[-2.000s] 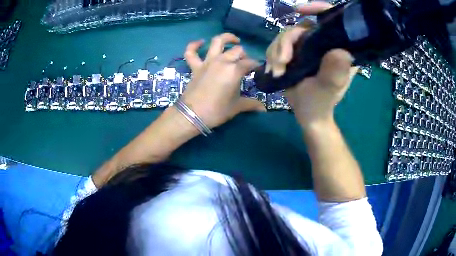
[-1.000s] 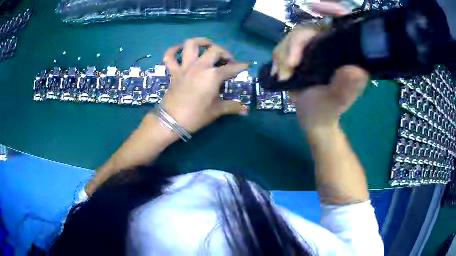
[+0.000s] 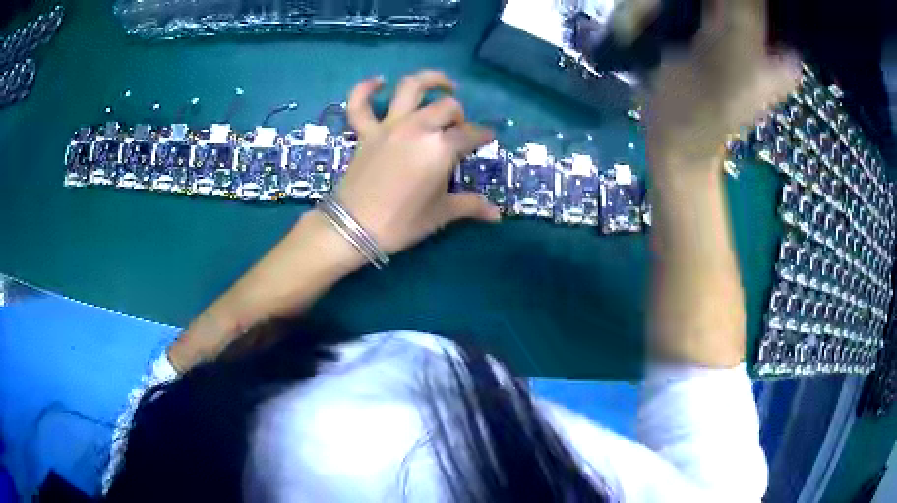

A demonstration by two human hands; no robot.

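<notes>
A row of small circuit boards (image 3: 261, 165) runs across the green mat, with thin wires ending in tiny white plugs behind it. My left hand (image 3: 413, 162) rests over the middle of the row, thumb at the front edge and fingers at the back edge of a board, holding it. My right hand (image 3: 723, 93) is blurred at the upper right, around the black electric screwdriver (image 3: 679, 34). The screwdriver's tip end is up by the pale box, away from the row; the tip itself is too blurred to make out.
A pale box (image 3: 536, 64) with metal parts on top stands at the back. Clear plastic trays (image 3: 285, 18) lie at the back left. Dense rows of boards (image 3: 821, 295) cover the right side. Small dark parts (image 3: 22, 54) lie at the far left.
My right hand and the screwdriver have moved up and right, off the row, uncovering boards at its right end. My left hand moved left, then slightly right, along the row.
</notes>
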